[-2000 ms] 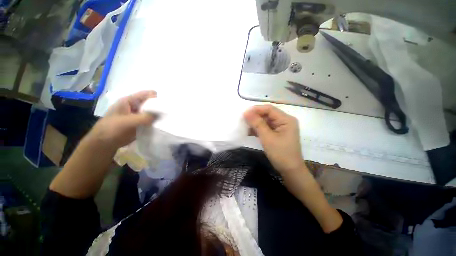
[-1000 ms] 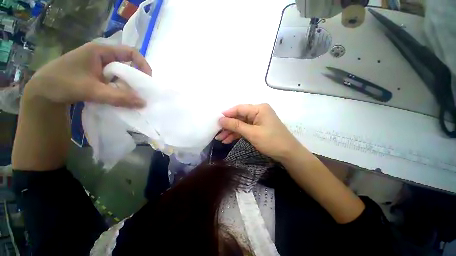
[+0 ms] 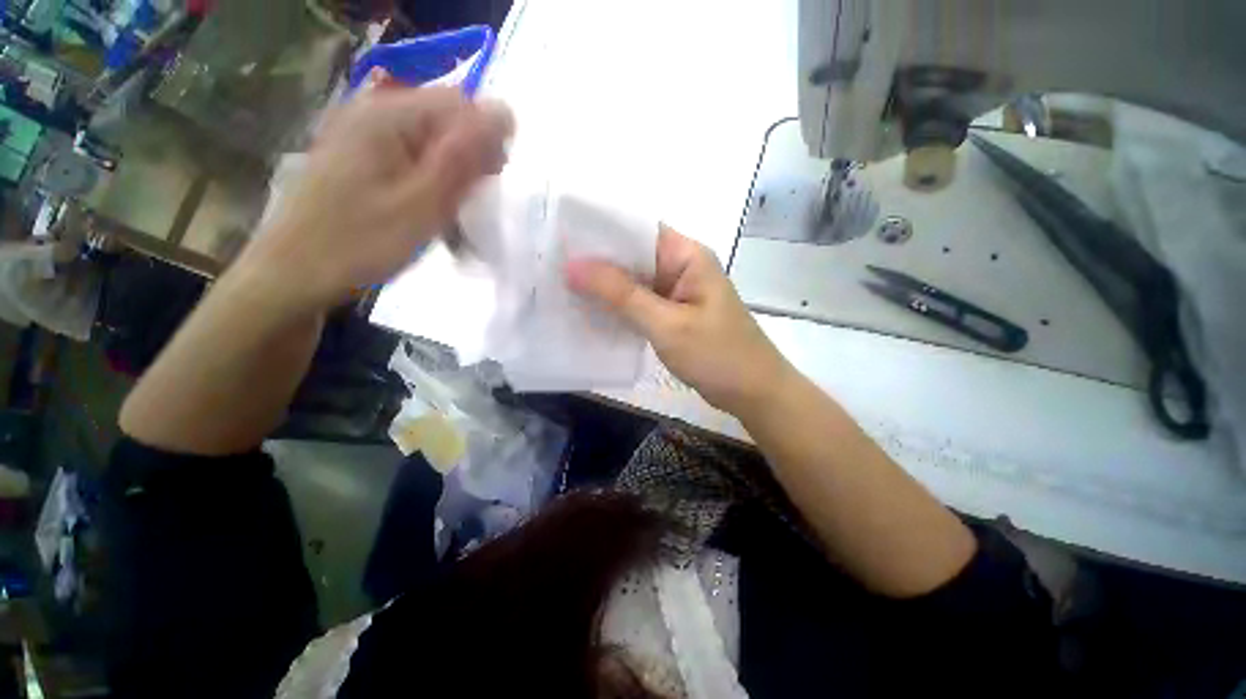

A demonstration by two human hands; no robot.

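A white fabric piece [image 3: 581, 335] hangs in front of me over the front edge of the table, its right part folded flat like a packet. My right hand [image 3: 670, 307] grips its right side, thumb on top and fingers behind. My left hand [image 3: 410, 164] is raised at the upper left of the cloth, blurred, its fingers curled near the cloth's upper left part. Whether its fingertips hold cloth is hidden by blur.
The sewing machine head [image 3: 875, 82] stands over the needle plate [image 3: 820, 205]. Dark thread snips [image 3: 947, 309] and black shears [image 3: 1114, 273] lie right of it. Another white piece [image 3: 1189, 205] is at far right. A blue-rimmed basket [image 3: 424, 58] is at upper left, crumpled scraps [image 3: 478, 444] below the table.
The cloth has gone from loosely spread between both hands to a flatter, folded shape. My left hand has moved up and right, closer to my right hand. The view has shifted.
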